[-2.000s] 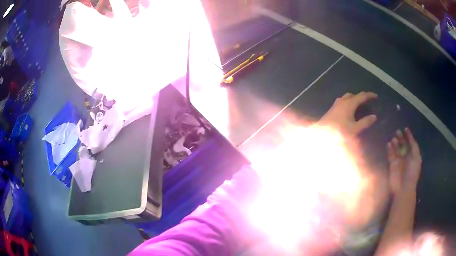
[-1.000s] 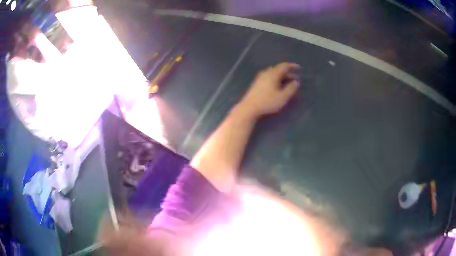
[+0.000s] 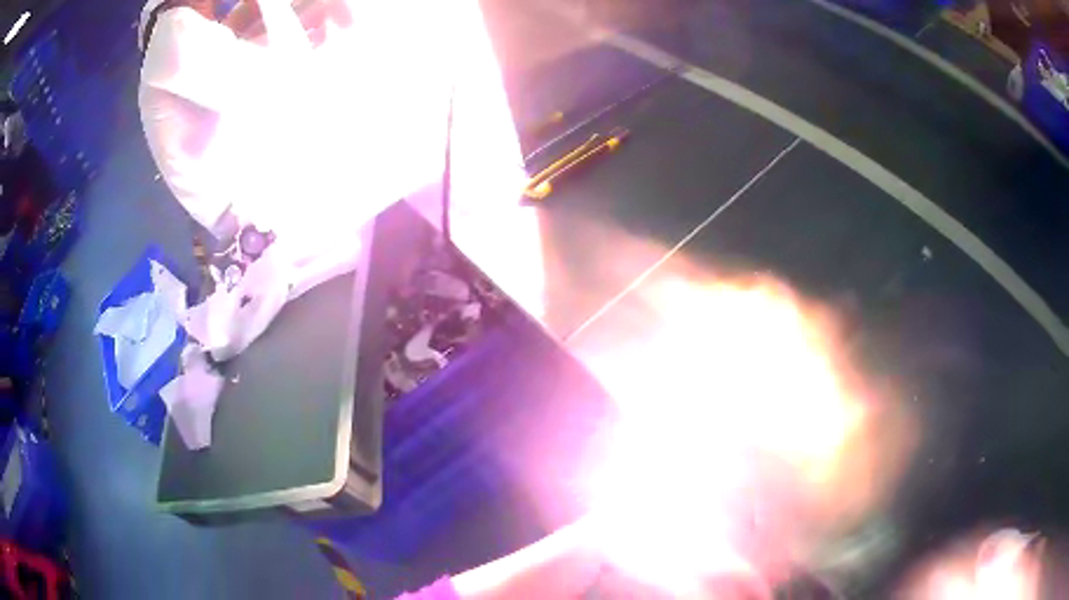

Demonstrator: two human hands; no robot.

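Note:
A strong white-pink glare covers the lower middle of the view. My left forearm (image 3: 533,572) enters at the bottom edge with a bit of purple sleeve; my left hand is lost in the glare. A blurred, overexposed pinkish shape (image 3: 994,568) at the lower right edge may be part of my right hand, but I cannot tell. Thin yellow-handled tools (image 3: 577,164) lie on the dark green bench top (image 3: 973,387) at upper middle. No held part can be made out.
A blue crate (image 3: 481,410) beside the bench holds white and dark parts (image 3: 431,334). A grey-green tray (image 3: 342,463) with a pale rim stands left of it, pale sheets (image 3: 197,399) over its edge. A smaller blue bin (image 3: 138,352) is further left. White glare fills the top left.
The view has swung back left from the bottle and orange stick. Both hands, clear over the bench two seconds ago, have drawn back toward the bottom edge and no longer show clearly.

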